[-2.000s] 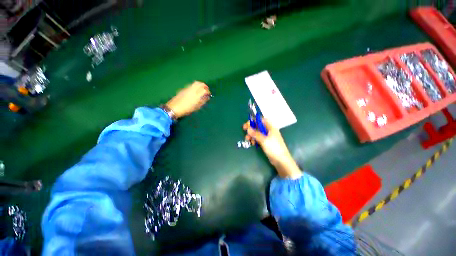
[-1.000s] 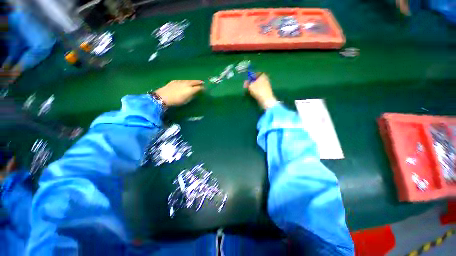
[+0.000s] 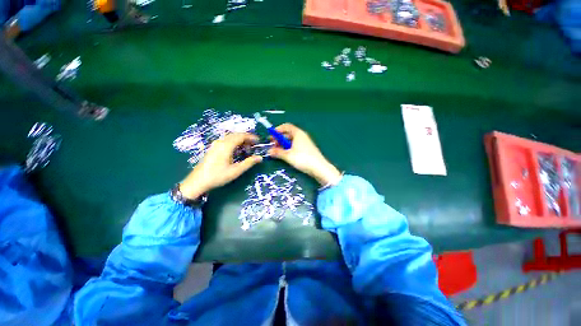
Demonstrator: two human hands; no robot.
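Observation:
My left hand (image 3: 224, 158) is at the right side of a dense silvery pile of uncut frames (image 3: 202, 132), its fingers on a silvery sprue frame (image 3: 260, 149). My right hand (image 3: 298, 150) holds blue-handled side cutters (image 3: 278, 136), their silver jaws pointing up and left; its fingertips also reach the sprue frame. The two hands nearly meet. A looser pile of empty runners (image 3: 275, 200) lies just below the hands, close to my body. Small cut parts (image 3: 346, 58) lie scattered farther up the green bench. Fine detail between the fingers is blurred.
A white card (image 3: 423, 140) lies right of my hands. A divided red-orange tray (image 3: 503, 179) is at the right edge, another (image 3: 382, 27) at the top. A dark bar (image 3: 60, 95) is at left. Another person's blue sleeve (image 3: 28, 235) shows lower left. A red stool (image 3: 455, 272) stands below the bench.
Both hands have come back from the far part of the bench toward my body and together at the piles. A sprue frame is now between them. The view has also shifted.

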